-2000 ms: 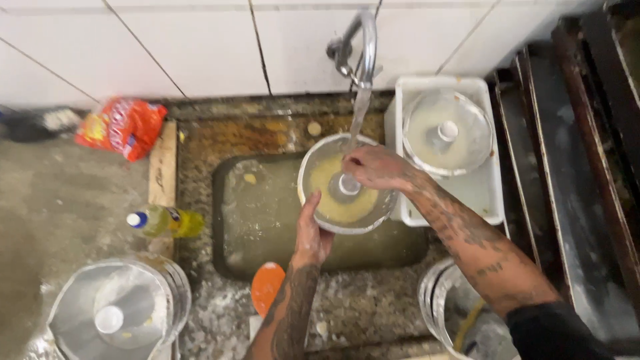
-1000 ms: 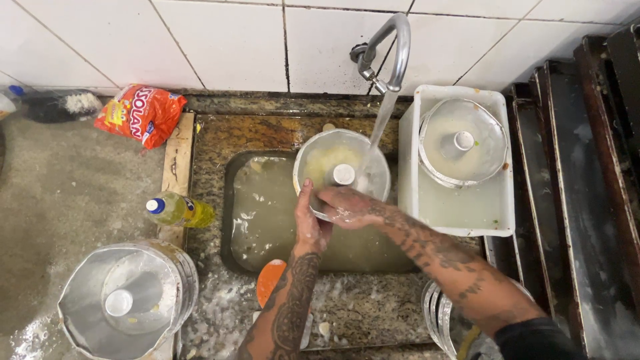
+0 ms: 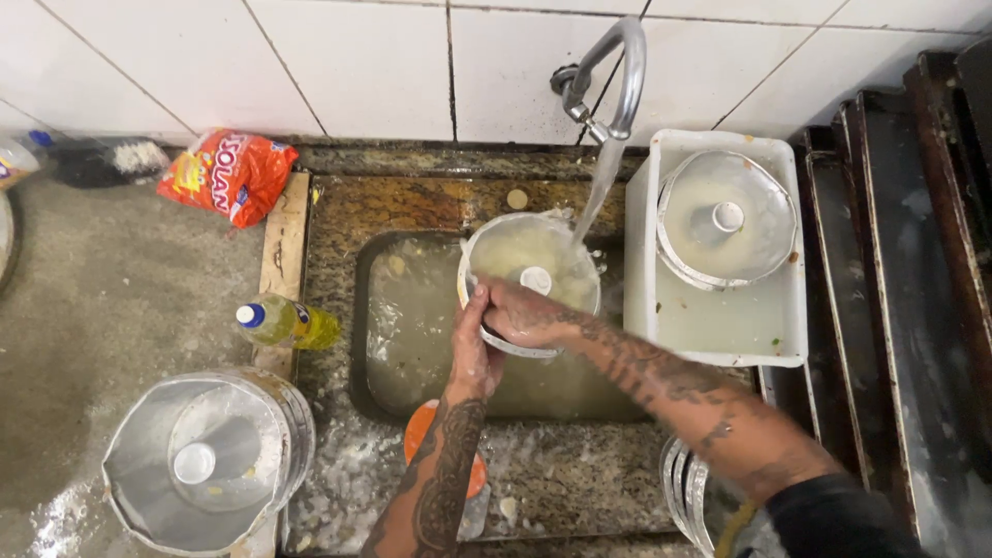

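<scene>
A round metal ring cake pan [image 3: 573, 298] with a centre tube sits over the murky water of the sink [image 3: 411, 364], and water from the curved faucet [image 3: 635, 70] pours into its far right side. Cloudy liquid fills the pan. My left hand [image 3: 474, 349] grips its near left rim. Against the inner near left wall is my right hand [image 3: 523, 314], fingers curled; whether it holds something small is hidden. An orange scraper-like object [image 3: 418, 430] lies partly under my left forearm on the granite edge.
At right, a white plastic tub [image 3: 721, 333] of cloudy water holds another ring pan [image 3: 775, 240], beside dark trays [image 3: 891, 310]. Stacked ring pans [image 3: 139, 457] stand lower left, more pans [image 3: 682, 496] lower right. A yellow liquid bottle [image 3: 287, 324] and red plastic bag [image 3: 232, 177] lie left.
My right hand has moved from around the pan's centre tube to its near left wall. My left hand stays on the pan, and water keeps running into it.
</scene>
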